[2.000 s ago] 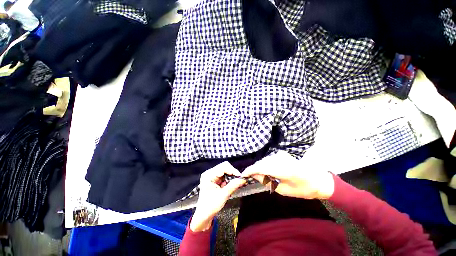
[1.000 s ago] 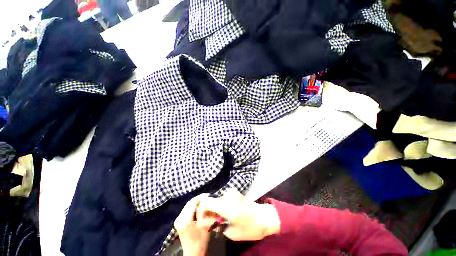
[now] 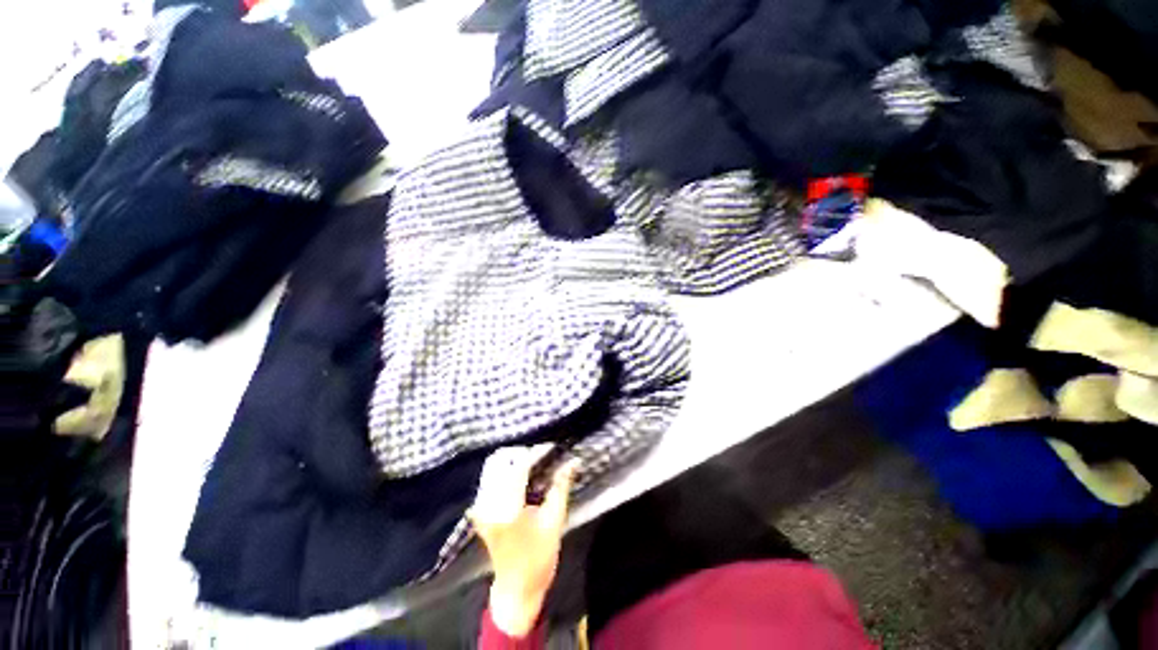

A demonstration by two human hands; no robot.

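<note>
A padded garment lies spread before me, its small-check side (image 3: pixel 470 318) up and its dark navy side (image 3: pixel 299 444) showing at the left and below. A dark opening (image 3: pixel 559 184) shows near its top. My left hand (image 3: pixel 518 521) pinches the garment's near edge between thumb and fingers, at the table's front edge. What lies between the fingertips is too blurred to tell. My right hand is not in view.
White table (image 3: pixel 762 343). Large navy and checked heap (image 3: pixel 787 102) at back right, with a phone (image 3: pixel 832 210) beside it. Smaller garment pile (image 3: pixel 191 191) at left. Cream pieces (image 3: pixel 1003 401) and a blue bin (image 3: pixel 933 432) at right, below the table.
My right hand has left the garment edge and gone out of view; my left hand stays on the edge. The view has swung to the right.
</note>
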